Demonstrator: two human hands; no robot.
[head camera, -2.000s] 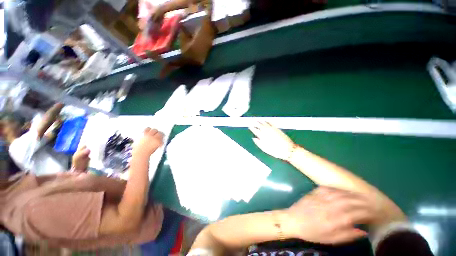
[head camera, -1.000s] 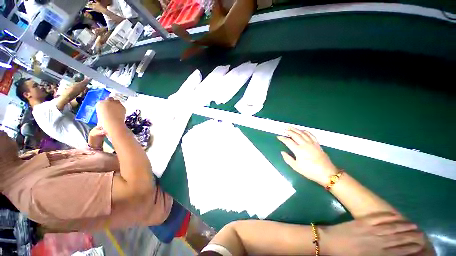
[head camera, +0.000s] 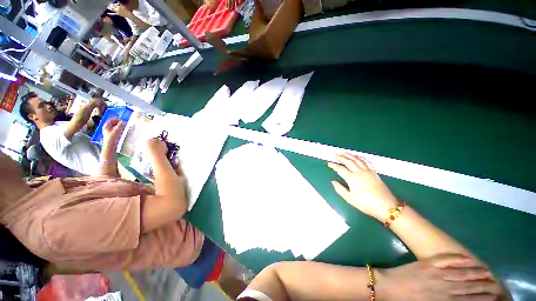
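A fanned stack of white sheets (head camera: 273, 200) lies flat on the green worktop, with stepped lower edges. My right hand (head camera: 361, 183) rests palm down right of the stack, beside the white edge strip (head camera: 435, 170), fingers a little spread and empty. It does not touch the stack. My left hand (head camera: 449, 279) lies across my right forearm at the lower right and holds no object; its fingertips are hard to make out. Several narrow white wrapped units (head camera: 289, 104) lie on the belt beyond the strip.
A seated neighbour (head camera: 88, 223) at the left handles dark small parts (head camera: 170, 148) on a white sheet. A blue tray (head camera: 111, 123) and another worker (head camera: 64, 135) are beyond. A brown carton (head camera: 273, 32), a red crate (head camera: 211, 22) and white boxes (head camera: 189, 66) show across the belt.
Over two seconds the view has tilted and shifted. Since one second ago, the wrapped units have moved slightly left along the belt and the neighbour's hands have moved apart. My hands have stayed put.
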